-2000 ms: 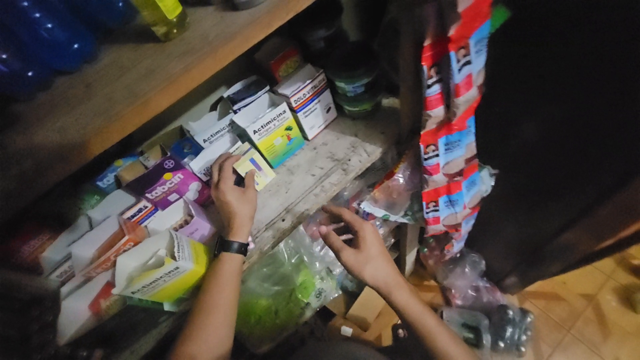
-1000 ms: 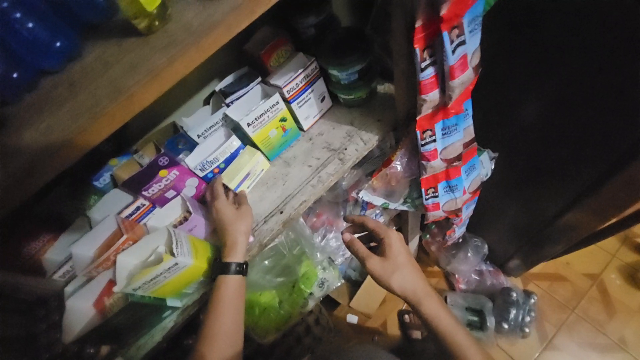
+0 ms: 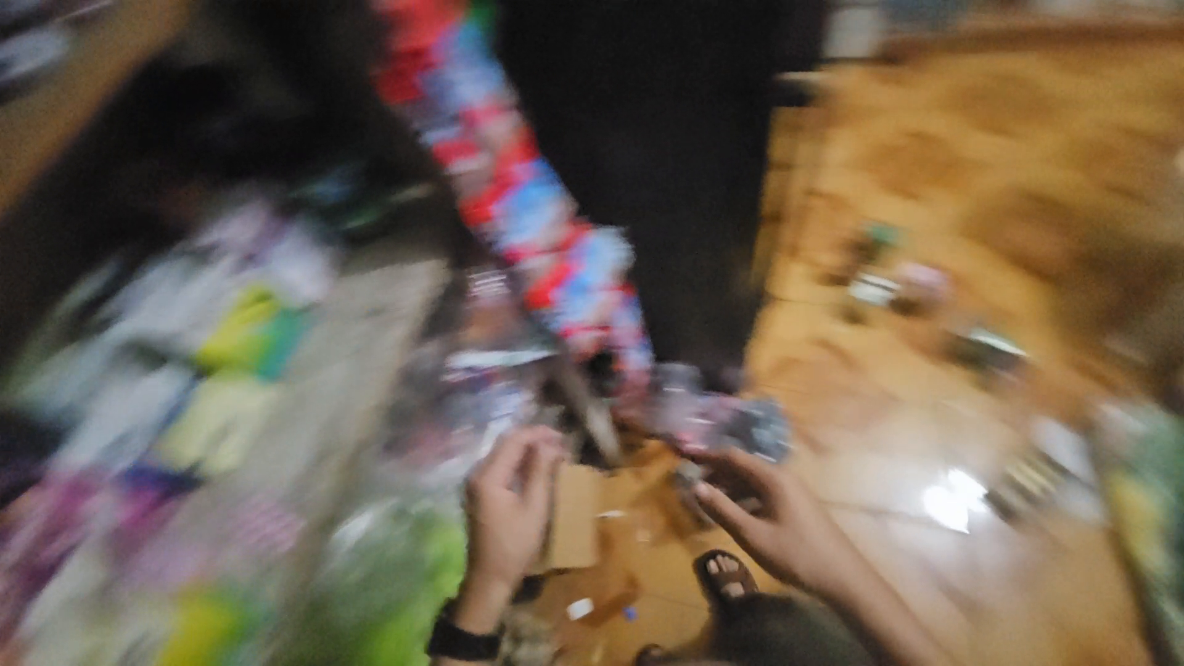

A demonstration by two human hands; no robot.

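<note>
The head view is strongly blurred. My left hand (image 3: 511, 504), with a dark wristband below it, is raised beside the shelf's front edge, near a clear bag of green things (image 3: 398, 573); its fingers are bent and nothing shows in them. Across a gap, my right hand (image 3: 763, 509) hangs over the tiled floor with fingers partly spread, no object visible in it. Medicine boxes, one yellow and green (image 3: 245, 333), stand on the wooden shelf (image 3: 370, 324) at left.
A strip of red and blue packets (image 3: 527, 222) hangs at the centre by a dark upright surface. Plastic-wrapped things (image 3: 721, 421) lie below it. A cardboard piece (image 3: 573, 518), a sandalled foot (image 3: 726, 573) and several small objects (image 3: 874, 287) are on the tiled floor.
The view has swung right toward the floor. My left hand has left the medicine boxes, where it touched a pale yellow box, and is now beyond the shelf edge, nearer my right hand.
</note>
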